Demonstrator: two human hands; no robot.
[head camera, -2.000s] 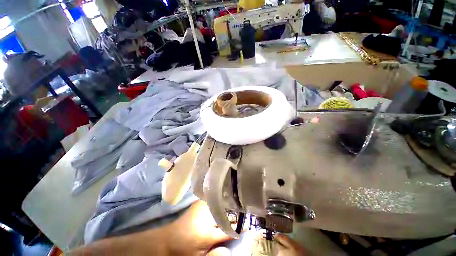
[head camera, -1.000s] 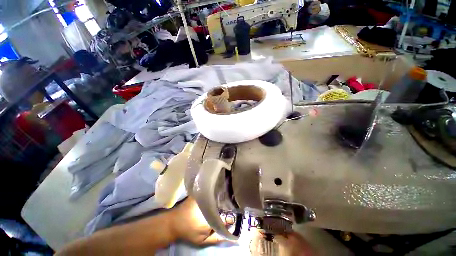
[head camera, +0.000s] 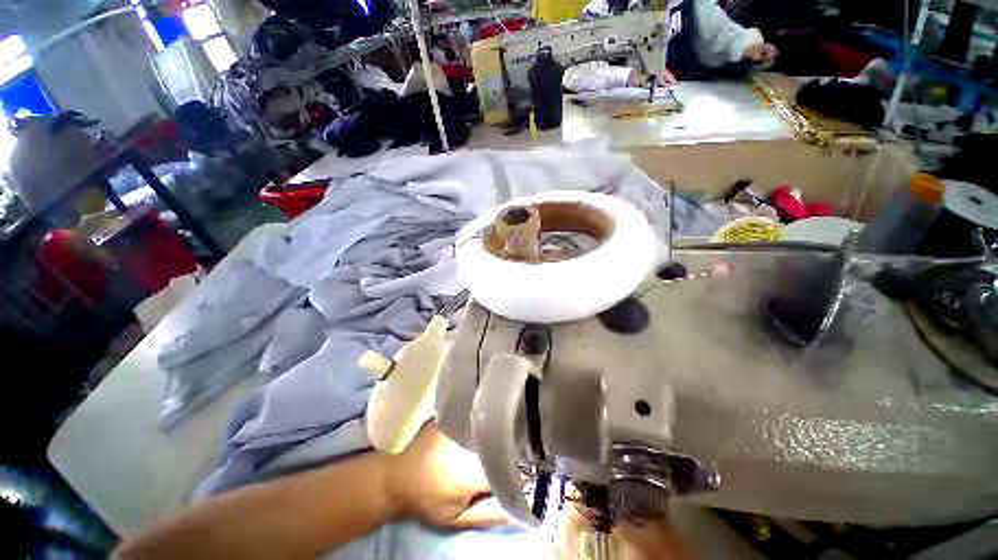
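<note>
A large cream-beige sewing machine head (head camera: 755, 383) fills the right side. A white tape roll (head camera: 558, 287) lies on top of it. Light grey cloth (head camera: 339, 295) is heaped on the table left of the machine, and pale cloth lies under the wrist at the bottom edge. A cream plate (head camera: 405, 396) sticks out at the head's left side. My left hand (head camera: 449, 481) is beside the glaring needle area, its fingers partly hidden by the machine and glare. My right hand (head camera: 646, 541) shows only as a small part under the head at the bottom edge.
The pale table (head camera: 120, 438) has its corner at the left. Across it stands another sewing machine (head camera: 591, 57), with a person's hand (head camera: 759, 51) and sleeve behind. Several thread cones and spools stand behind my machine head. A red container (head camera: 296, 197) is behind the cloth.
The view has shifted slightly, so the machine head sits further right. A person's hands and sleeve now show at the far machine. My left hand stays near the needle.
</note>
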